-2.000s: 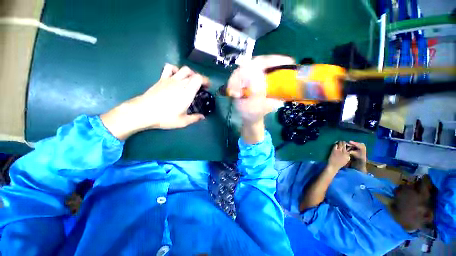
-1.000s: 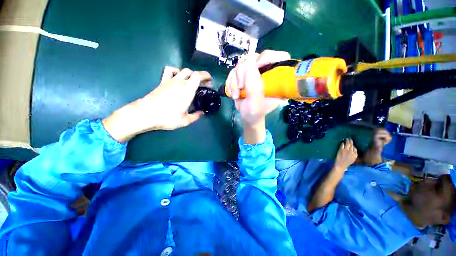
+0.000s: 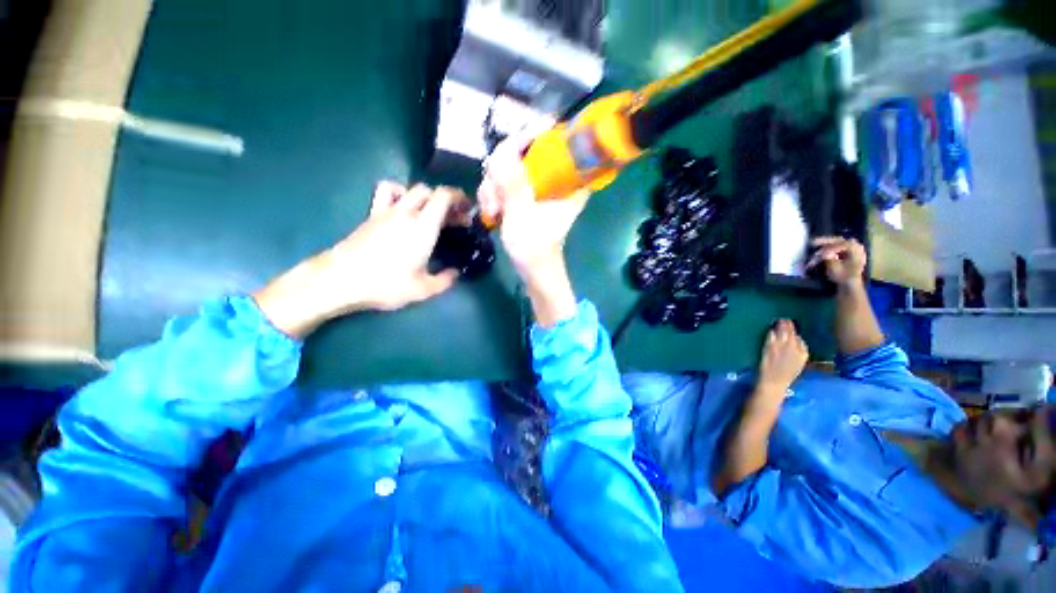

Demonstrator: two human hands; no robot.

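A glossy round black part (image 3: pixel 466 248) rests on the green mat. My left hand (image 3: pixel 394 246) is closed around its left side, fingers above and thumb below. My right hand (image 3: pixel 527 220) grips the orange-yellow electric screwdriver (image 3: pixel 579 151) near its nose. The screwdriver slants, its rear end up to the right and its nose at the upper right edge of the black part. The driver tip is small and blurred, so I cannot tell if it touches a screw. The light grey screw feeder (image 3: pixel 521 72) stands just beyond my right hand, which partly hides its front.
A pile of round black parts (image 3: pixel 686 249) lies on the mat to the right. Beyond it is a black bin (image 3: pixel 753 209) with white paper. A neighbouring person in blue workwear (image 3: pixel 834 463) has one hand at the bin. A cardboard sheet (image 3: pixel 58 220) lies at far left.
The screwdriver has tilted from nearly level to a slant, and its nose has moved left to the black part. The neighbour's hand has moved to the bin. The camera view has shifted slightly.
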